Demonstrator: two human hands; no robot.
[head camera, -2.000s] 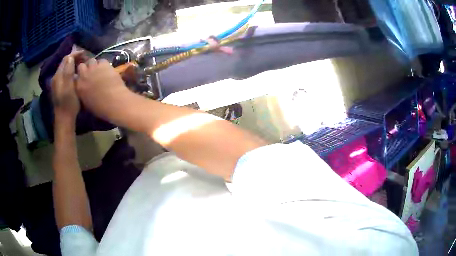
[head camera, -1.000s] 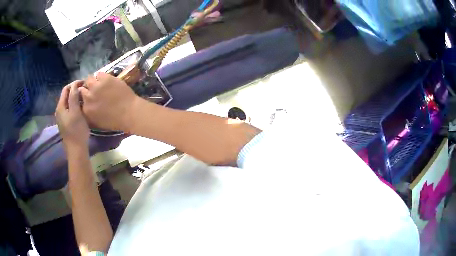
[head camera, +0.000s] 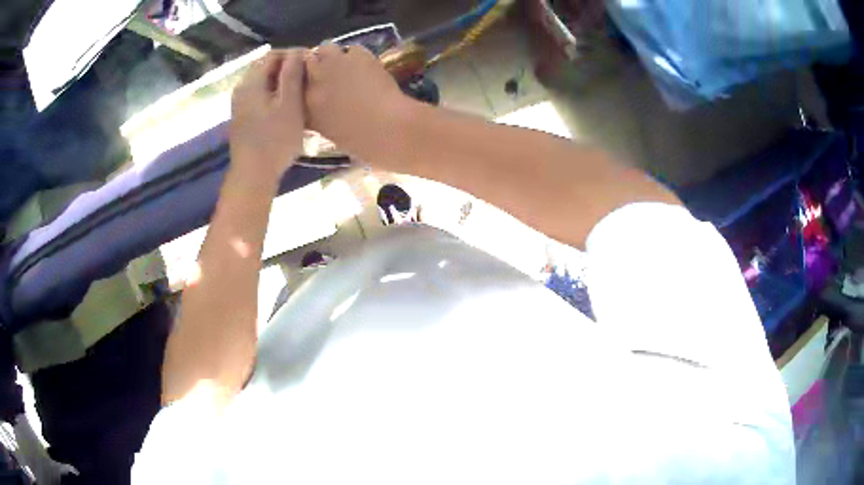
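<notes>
The steam iron (head camera: 405, 64) lies on the padded arm at upper centre, mostly hidden by my hands; its orange-brown handle end and parts of its pale rim show. My right hand (head camera: 355, 99) is closed on its handle. My left hand (head camera: 268, 109) is against my right hand, with bent fingers at the front of the iron; its exact grip is partly hidden. A purple-grey garment piece (head camera: 123, 216) covers the arm to the left, with a dark lengthwise seam. Blue and yellow hoses (head camera: 469, 33) run up right from the iron.
The cream table base (head camera: 303, 223) is below the arm. A dark cloth heap (head camera: 104, 398) is at lower left. A light-blue plastic-wrapped bundle (head camera: 729, 43) is at upper right. Blue crates (head camera: 758, 223) with pink and red items stand at right. A white board (head camera: 81, 43) is at upper left.
Both hands and the iron have moved right in the view, away from the left end. More of the seamed cloth on the left is uncovered. The view has also shifted.
</notes>
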